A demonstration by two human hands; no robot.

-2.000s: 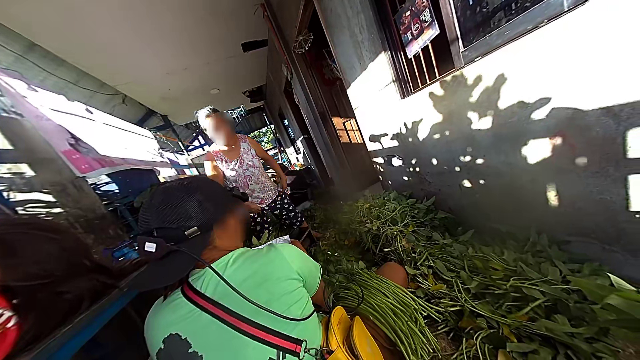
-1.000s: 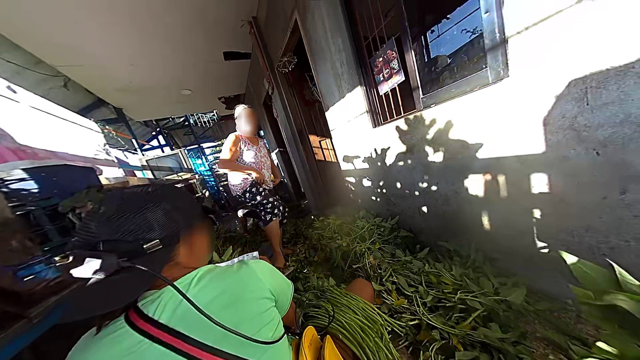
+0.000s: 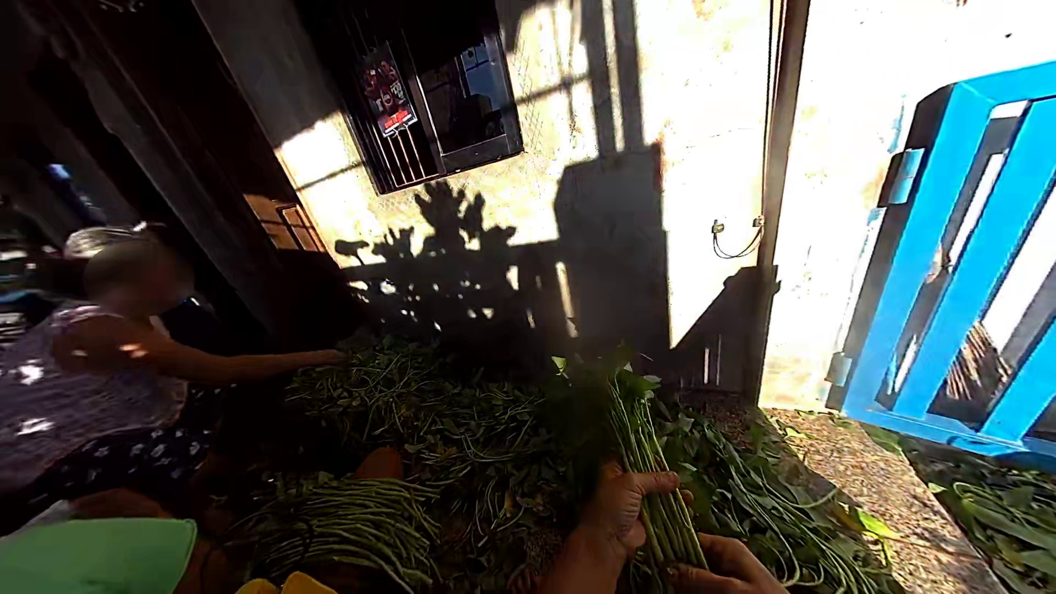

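Note:
At the lower middle right, my left hand (image 3: 619, 507) is closed round a bundle of long green leafy stems (image 3: 639, 437), its thumb lying across them. Lower down, my right hand (image 3: 722, 569) grips the cut-looking lower part of the same bundle, partly cut off by the frame's bottom edge. The bundle stands tilted, leaves at the top. Behind and around it spreads a heap of loose leafy stems (image 3: 495, 429). A neat pile of long green stems (image 3: 346, 524) lies to the left.
A person in a patterned top (image 3: 91, 371) reaches over the heap from the left. A person's green shirt (image 3: 99, 553) fills the lower left corner. A wall (image 3: 610, 214) with a barred window (image 3: 437, 99) stands behind. On the right are a blue slatted gate (image 3: 949, 272) and a concrete ledge (image 3: 858, 487).
The view has swung right and down. Both my hands and the held bundle have come into view. The person in the patterned top now bends with an arm stretched to the heap.

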